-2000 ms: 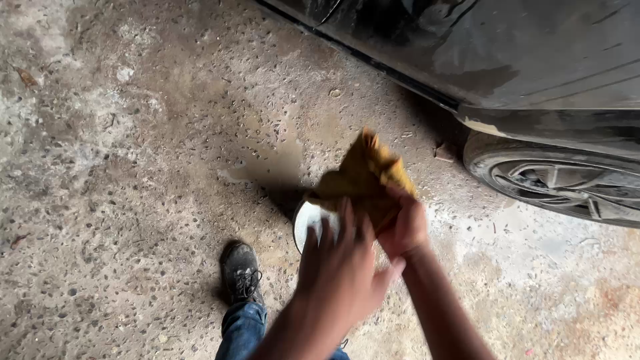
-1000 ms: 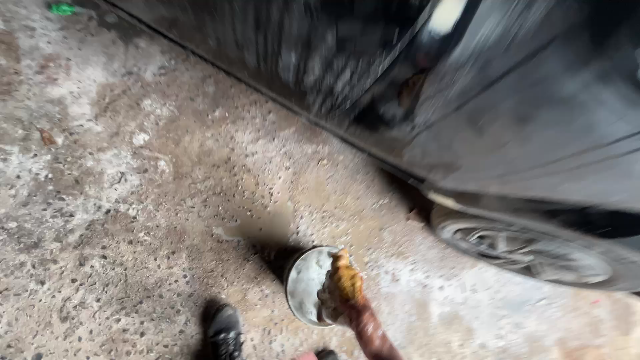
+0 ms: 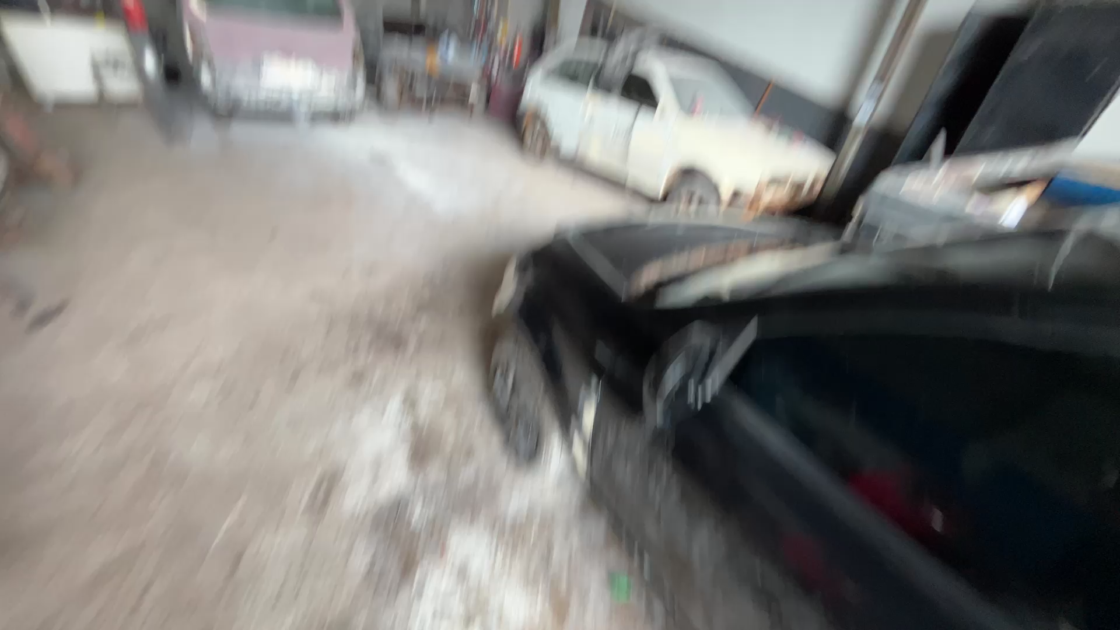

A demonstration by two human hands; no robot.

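Neither my left hand nor my right hand is in view. The head view is heavily blurred. A black car (image 3: 612, 350) fills the right side, with its side mirror (image 3: 696, 376) near the middle and its front wheel (image 3: 516, 394) beyond that. Its side window (image 3: 945, 437) is dark, with a red patch showing in it. The cloth and the bucket are out of the frame.
Concrete floor (image 3: 219, 350) with whitish patches runs along the car's left side. A small green object (image 3: 620, 586) lies beside the car. Farther back stand a white car (image 3: 665, 122), a pinkish vehicle (image 3: 276, 52) and a cluttered bench (image 3: 429, 66).
The view has swung up and away from the floor by my feet, along the black car. My hand with the yellowish cloth and the bucket, seen a second ago, have left the frame.
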